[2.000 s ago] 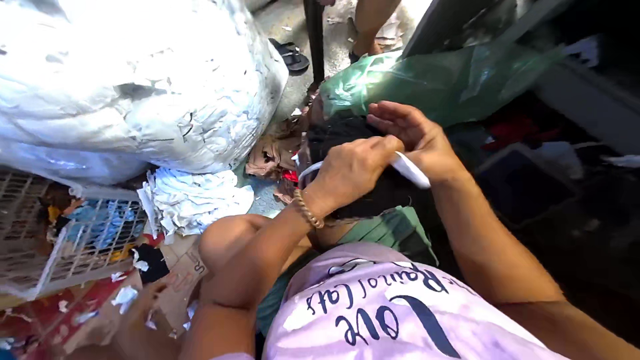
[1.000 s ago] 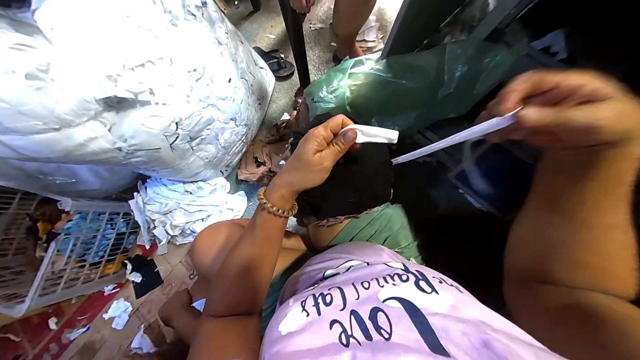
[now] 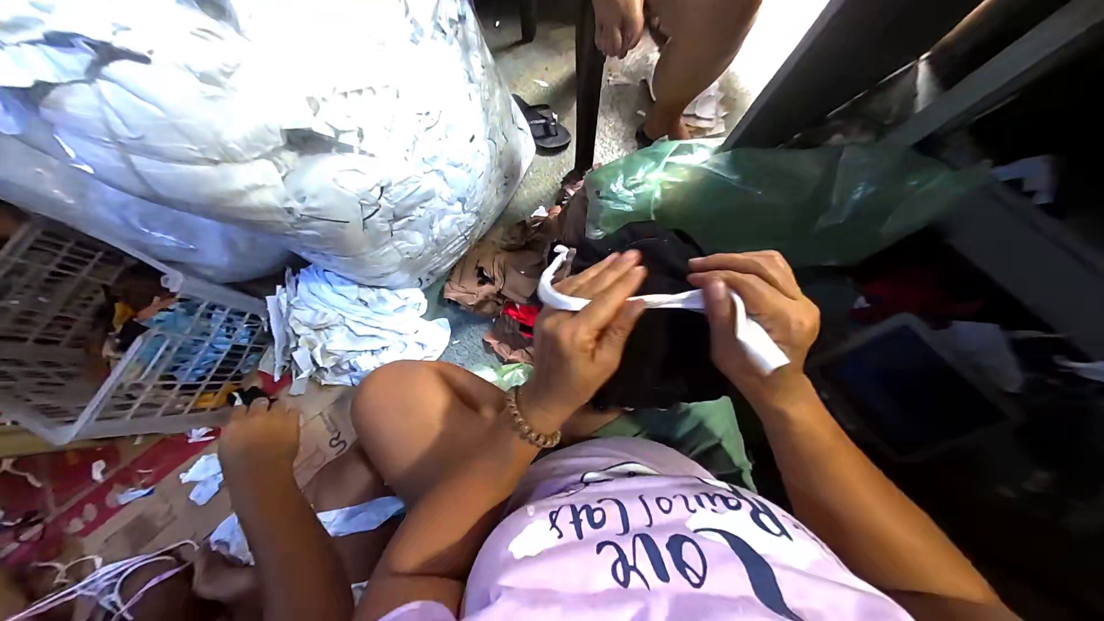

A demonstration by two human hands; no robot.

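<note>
A narrow white fabric strip (image 3: pixel 664 300) runs between my two hands above my lap. My left hand (image 3: pixel 591 332) pinches it between thumb and fingers, and one end curls up past the fingertips. My right hand (image 3: pixel 759 319) grips the strip's other part, whose wider end hangs over the palm side. Beneath the hands, black cloth (image 3: pixel 664 371) lies across my lap. A beaded bracelet (image 3: pixel 532 423) circles my left wrist.
A large clear bag of white scraps (image 3: pixel 371 155) bulges at upper left. White cloth pieces (image 3: pixel 354 323) are heaped beside a white plastic crate (image 3: pixel 112 388). Green plastic (image 3: pixel 776 198) lies ahead. Another person's hand (image 3: pixel 259 440) is at lower left; someone's legs (image 3: pixel 699 60) stand beyond.
My right hand, far out to the right a second ago, is back near my left hand. The strip now spans between both hands. Another person's hand and arm have appeared at lower left.
</note>
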